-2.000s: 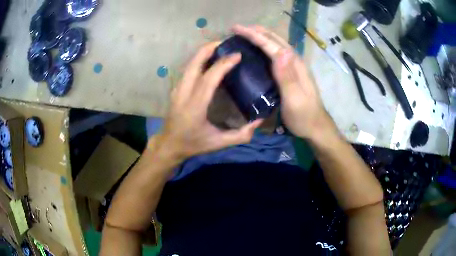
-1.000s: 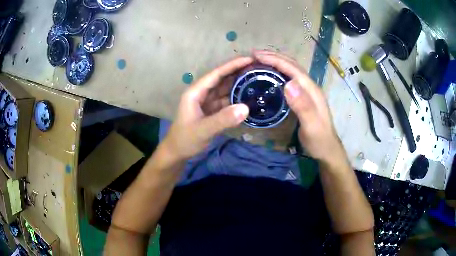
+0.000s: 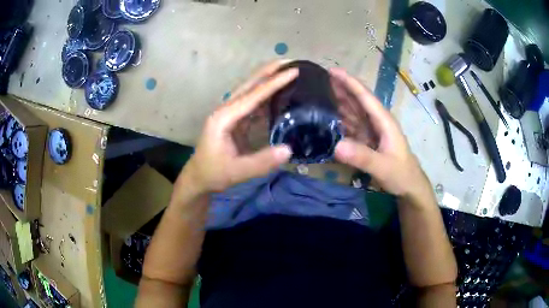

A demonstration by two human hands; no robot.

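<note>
A black cylinder housing (image 3: 306, 96) is held between both hands above the front edge of the bench. Its shiny round end with a ring faces down toward me; details inside the ring are blurred. My left hand (image 3: 238, 138) grips the left side, with the thumb at the lower rim. My right hand (image 3: 373, 141) grips the right side, with its thumb at the rim too. The far fingers are partly hidden behind the housing.
Black discs (image 3: 120, 50) lie piled at the left. Right of the teal strip (image 3: 391, 66) lie a black cap (image 3: 425, 23), a yellow-handled tool (image 3: 409, 82), pliers (image 3: 446, 123), a mallet (image 3: 481, 123) and black cylinders (image 3: 486, 39). Cardboard boxes (image 3: 75, 180) stand at lower left.
The housing has been tilted from showing its ringed end face-on to showing more of its side. Both hands have turned with it and still hold it.
</note>
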